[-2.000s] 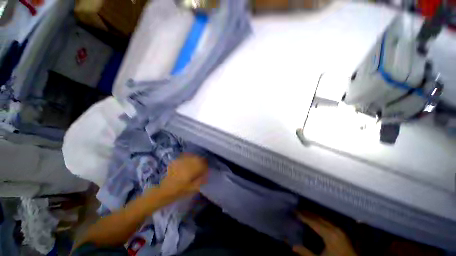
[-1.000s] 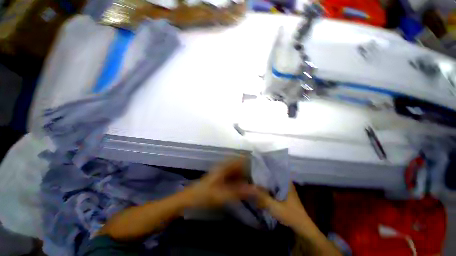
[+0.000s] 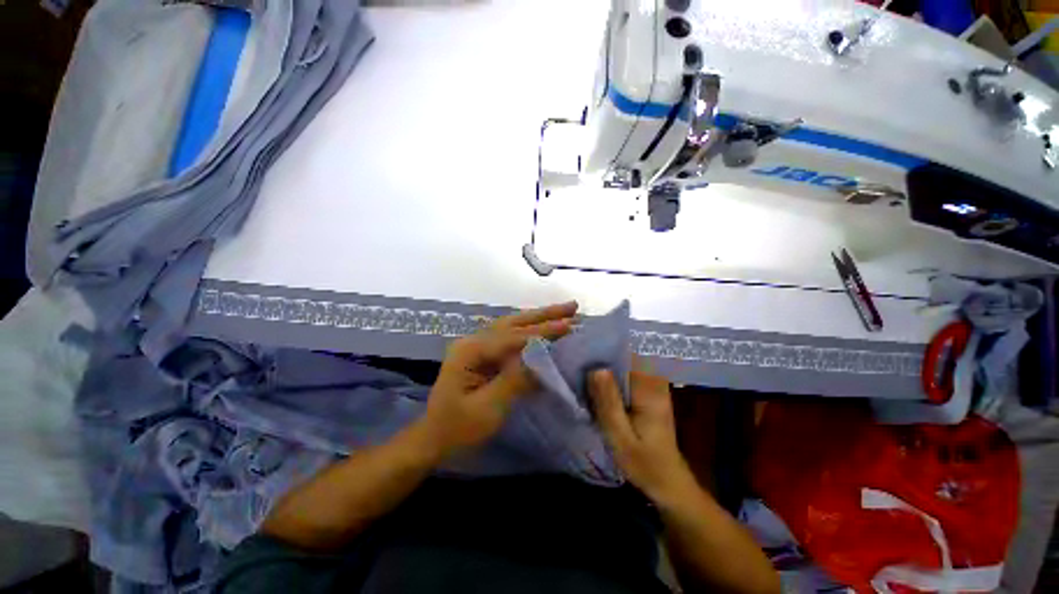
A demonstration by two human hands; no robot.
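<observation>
A grey-blue garment piece (image 3: 586,360) is folded between my two hands at the table's front edge, below the sewing machine's needle area. My left hand (image 3: 482,377) is at its left side, fingers stretched over its upper edge. My right hand (image 3: 636,427) grips it from the right, thumb on the cloth. The lower part of the piece hangs down toward my lap. The presser foot (image 3: 663,207) of the white machine (image 3: 766,81) stands beyond my hands, with no cloth seen under it.
A layered bundle of grey-blue strips (image 3: 250,151) lies at the table's left. Crumpled grey-blue cloth (image 3: 221,447) hangs at the front left. Thread snips (image 3: 857,290) lie right of the needle. Red scissors handles (image 3: 946,362) are at the right edge, above a red bag (image 3: 894,493).
The view has swung right toward the machine. My hands, apart on the cloth at first, have come together and now hold the folded piece up at the table edge.
</observation>
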